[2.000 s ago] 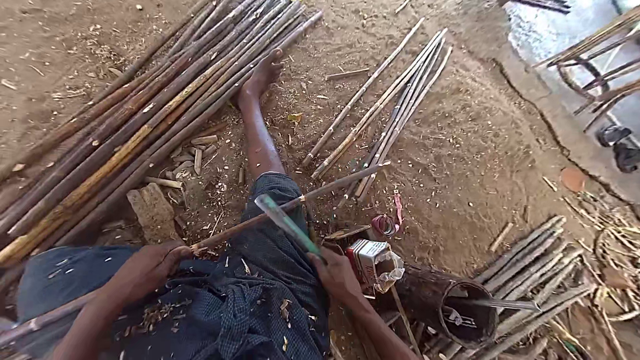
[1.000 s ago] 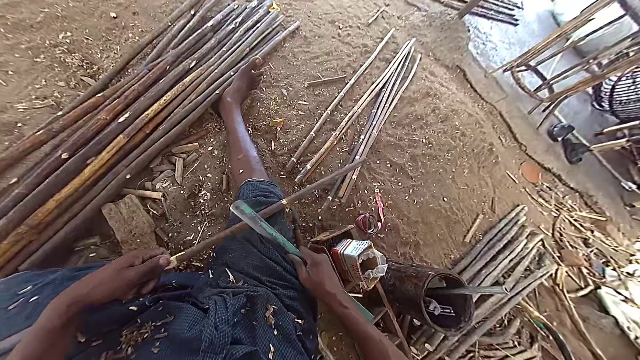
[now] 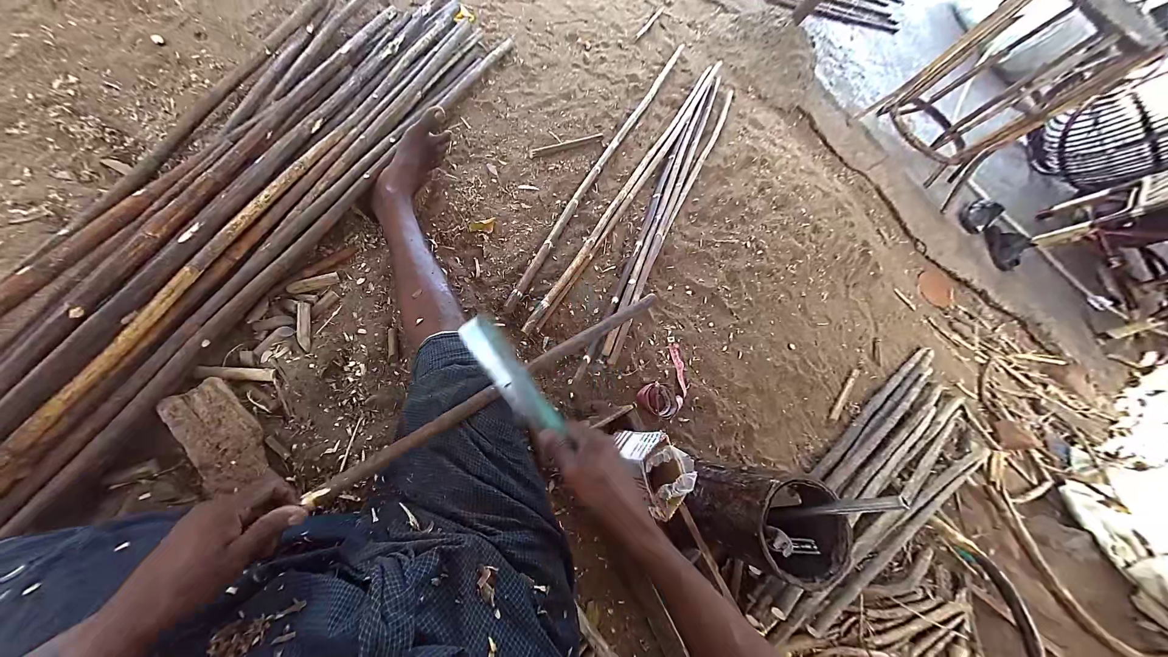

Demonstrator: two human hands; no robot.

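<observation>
A wooden stick [image 3: 429, 431] lies slantwise across my thigh, its pale cut end at the fingertips of my left hand [image 3: 248, 527]. My left hand is closed about that end, over my lap. My right hand [image 3: 589, 461] grips a broad-bladed knife [image 3: 513, 376], blurred, whose blade crosses over the stick beyond my knee. Whether the blade touches the stick I cannot tell. Wood shavings lie on the dark checked cloth [image 3: 465, 529] over my legs.
Long poles [image 3: 228, 237] lie at the left beside a wood block [image 3: 212, 433]. Thin canes [image 3: 630, 201] lie ahead. Near my right arm are a rolled tape [image 3: 664, 394], a carton [image 3: 659, 470] and a can [image 3: 776, 520], with short sticks [image 3: 890, 456] behind. Cane frames [image 3: 985, 100] stand upper right.
The stick's near end, over my lap two seconds ago with more length beyond my left hand, now ends at that hand. The knife blade has swung across the stick.
</observation>
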